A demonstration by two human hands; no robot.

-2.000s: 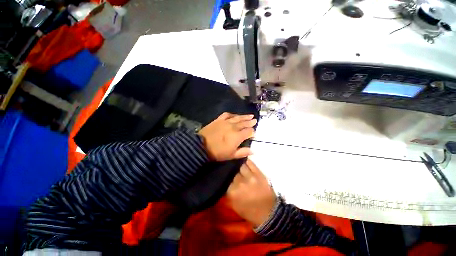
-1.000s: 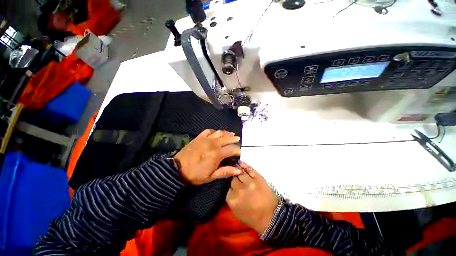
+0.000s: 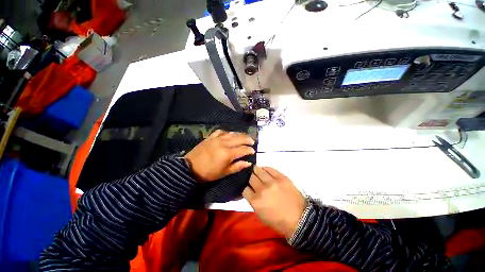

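A black padded mesh panel [image 3: 133, 154] lies on the white table, its right edge running up to the presser foot [image 3: 260, 109]. A camouflage strip [image 3: 181, 134] runs across it, with a plain black cross band [image 3: 159, 119] over the strip. My left hand [image 3: 222, 155] lies on the panel near its right edge, fingers slightly bent. My right hand [image 3: 275, 196] pinches the panel's right edge just below my left hand; its fingertips are partly hidden. The white sewing machine [image 3: 298, 32] stands behind, with a grey curved bar [image 3: 222, 69] beside the needle area.
Open thread snips [image 3: 457, 158] lie on the table's right. A dark thread [image 3: 345, 150] crosses the white table [image 3: 319, 175]. A control panel with a lit screen [image 3: 375, 75] is at the upper right. Orange-red cloth [image 3: 228, 244] hangs below the table edge. Blue bins [image 3: 32, 212] stand at left.
The panel has moved up towards the needle and its lower edge now shows on the table. My hands remain at its right edge, my right hand slightly further right. The view has also shifted.
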